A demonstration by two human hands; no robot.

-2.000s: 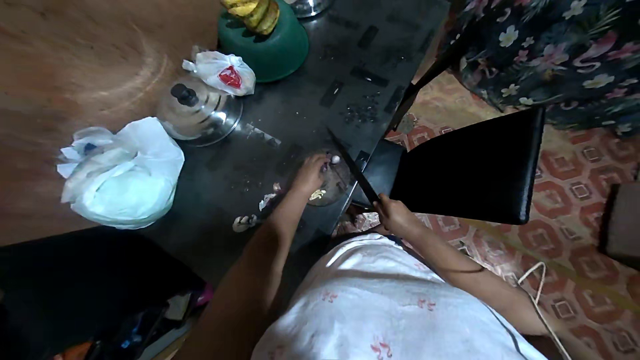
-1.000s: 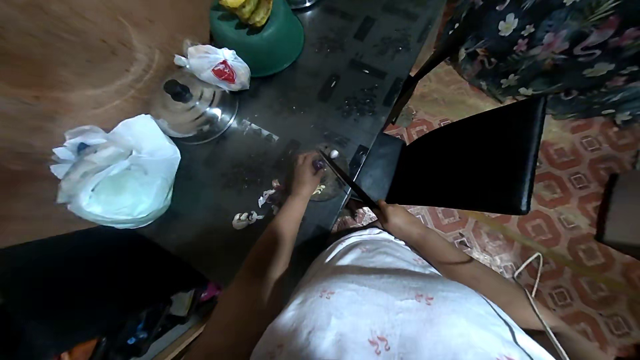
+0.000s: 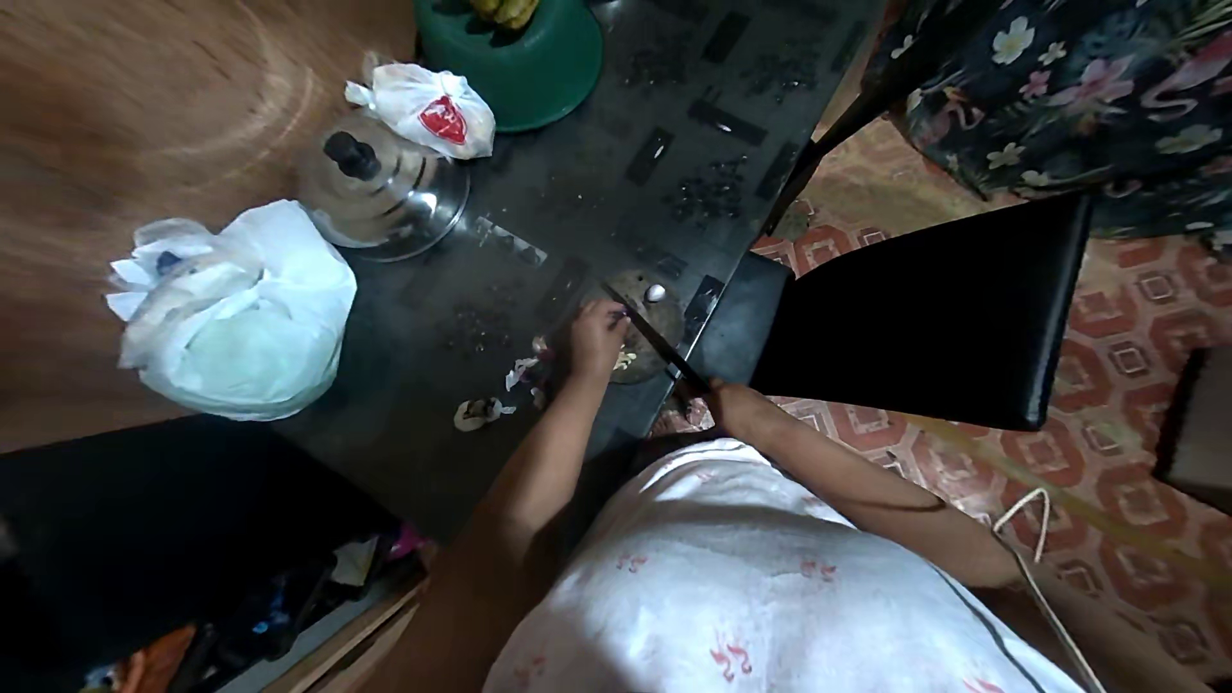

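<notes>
My right hand (image 3: 736, 409) grips the handle of a long dark knife (image 3: 659, 342) at the table's edge. The blade reaches over a round chopping board (image 3: 635, 279) toward my left hand (image 3: 599, 332), whose fingers are curled around a small purplish piece, perhaps onion or garlic, close to the blade. A small whitish bulb (image 3: 655, 293) lies on the board beyond the blade, and pale cut pieces (image 3: 625, 360) lie near my left wrist. Papery peelings (image 3: 522, 372) are on the dark table left of my forearm.
A glass lid (image 3: 390, 207), a tied white bag (image 3: 428, 111), a larger white plastic bag (image 3: 255, 327) and a green basin (image 3: 520, 67) with yellow fruit above stand along the far left. A black chair (image 3: 924, 308) is close to the table's right edge. Floral cloth (image 3: 1059, 106) hangs at upper right.
The knife and my left hand have shifted slightly over the board. The purplish piece stays at my left fingers, and the knife stays in my right hand.
</notes>
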